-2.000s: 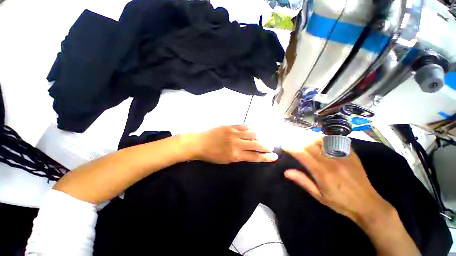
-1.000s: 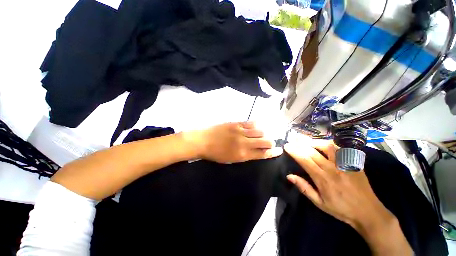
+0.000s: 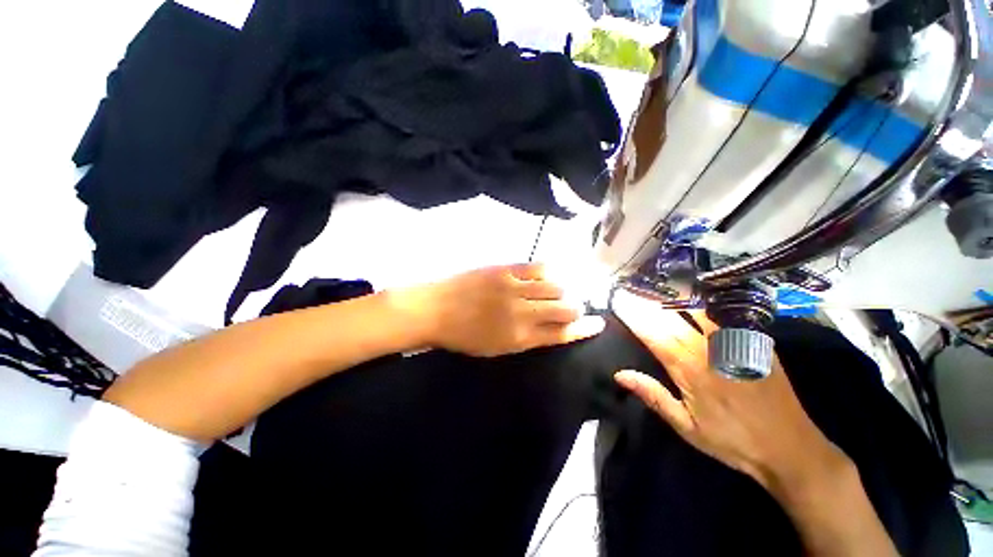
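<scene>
A black garment panel [image 3: 436,457] lies under both my hands and spreads down over the front of the table. My left hand [image 3: 506,311] lies at its upper edge, fingers closed together, fingertips at the base of the sewing machine head. My right hand [image 3: 724,397] lies on the cloth with the fingers pointing at the same spot and the thumb spread. The sewing machine [image 3: 751,141], white with a blue stripe, stands above and to the right. The needle area is washed out by glare, so the fingertips' hold on the cloth is unclear.
A crumpled pile of black cut pieces [image 3: 359,120] lies behind my hands. Thin black cords [image 3: 49,346] hang at the far left. A pale strip with printed markings [image 3: 136,324] is on the white table [image 3: 403,231]. A grey ribbed knob [image 3: 742,354] is above my right hand.
The camera view has shifted, moving the machine head in the picture. The white gap in the cloth at the bottom has changed shape and become narrower. Both hands stay near the same spot.
</scene>
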